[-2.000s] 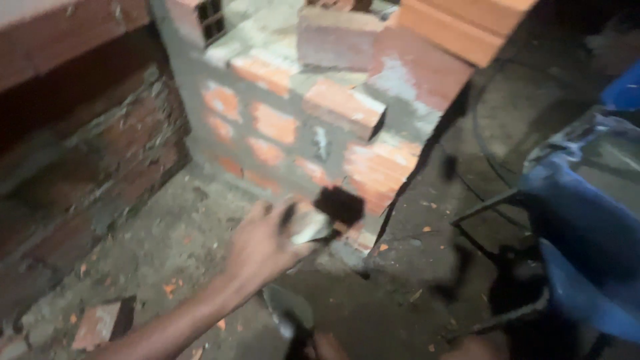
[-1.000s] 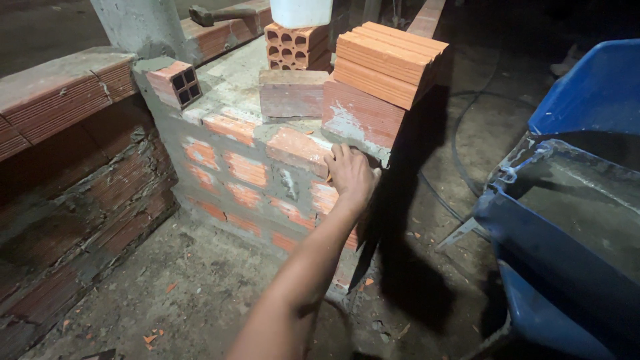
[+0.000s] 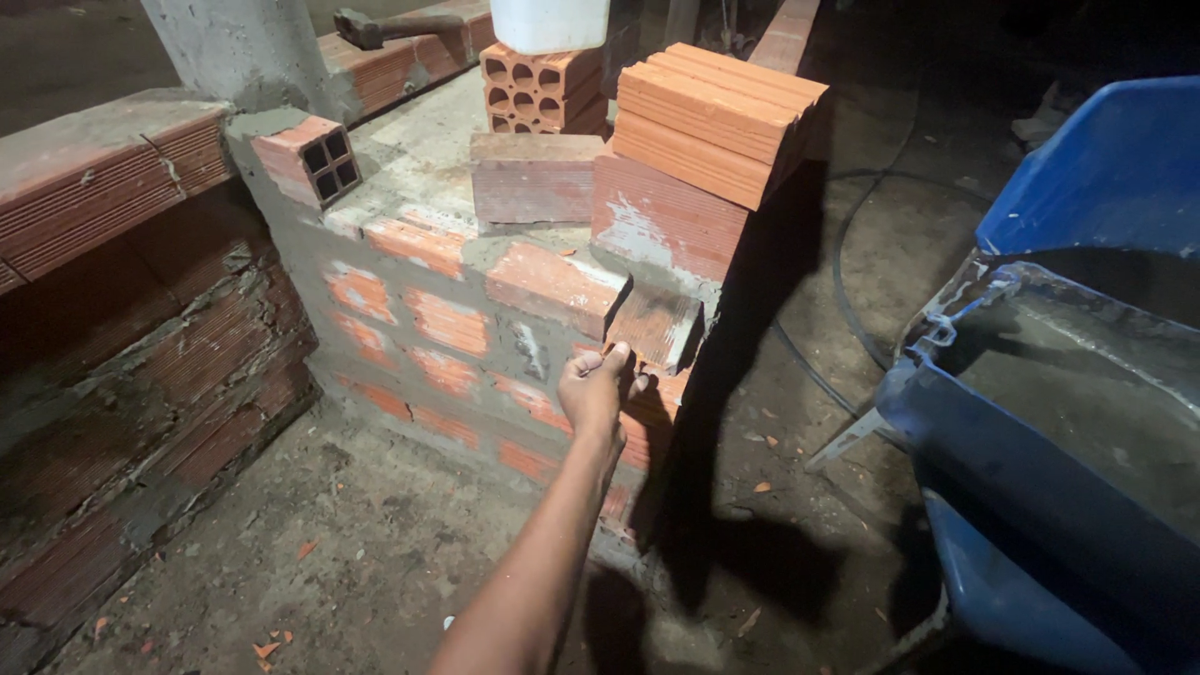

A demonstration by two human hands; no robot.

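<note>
My left hand point(image 3: 600, 380) is at the outer corner of a low brick wall, its fingers curled at the lower front edge of a short brick piece point(image 3: 656, 323). Whether the fingers grip this piece or only touch it is not clear. The piece lies beside a longer red brick point(image 3: 558, 281), whose dark end faces it. Grey mortar point(image 3: 478, 253) shows around the bricks. Behind them a mortar-smeared brick point(image 3: 656, 220) carries a ridged orange hollow brick point(image 3: 717, 117). My right hand is out of view.
A reddish brick point(image 3: 536, 183), a round-holed brick point(image 3: 539, 89) under a white container point(image 3: 548, 23), and a square-holed brick point(image 3: 309, 159) sit on the wall. A hammer point(image 3: 375, 28) lies farther back. At right stands a blue wheelbarrow-like tub point(image 3: 1041, 441); a black hose point(image 3: 844, 272) crosses the floor.
Two seconds ago my left hand held a dark block-like piece before the wall. It then reached the corner, and now it sits lower, with the short brick piece exposed. The view has shifted.
</note>
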